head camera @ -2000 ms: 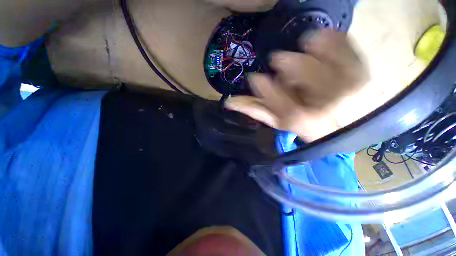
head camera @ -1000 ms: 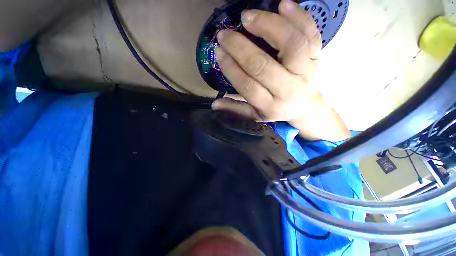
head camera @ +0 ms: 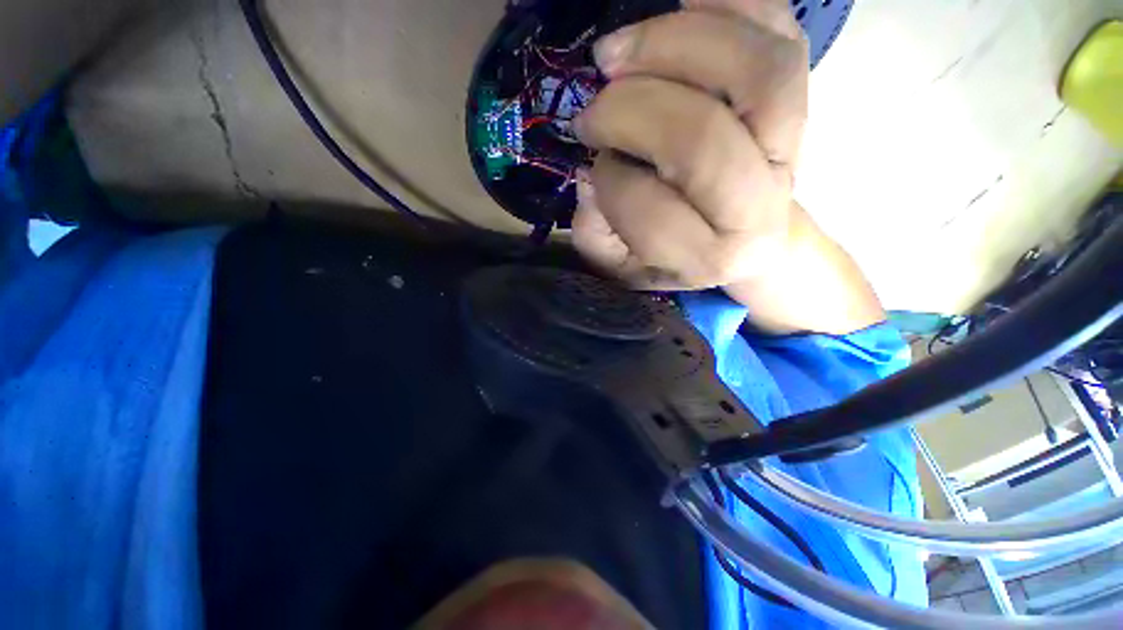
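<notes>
The open black ear cup housing (head camera: 493,185) lies at top centre, with a green circuit board (head camera: 498,133) at its left edge and thin red and dark lead wires (head camera: 537,89) inside. My right hand (head camera: 702,148) is curled over the cup's right side, fingertips among the wires and thumb by the near rim; it hides that side. Part of the speaker plate (head camera: 828,22) shows beyond my knuckles. The headset's other ear cup (head camera: 579,308) rests against my black-clothed front. My left hand is out of the picture; a dim, blurred forearm shows at top left.
The cardboard sheet (head camera: 357,74) lies under the work. A black cable (head camera: 308,117) curves across it. The headband strap (head camera: 948,369) and shiny headband tubes (head camera: 862,523) cross the lower right. A yellow bottle (head camera: 1098,84) is cut off at the right edge. Dark cables lie beyond the strap.
My right hand has come down from a blur onto the cup; its fingers are now more curled, uncovering the circuit board. The headband strap has shifted lower, and the yellow bottle sits farther right.
</notes>
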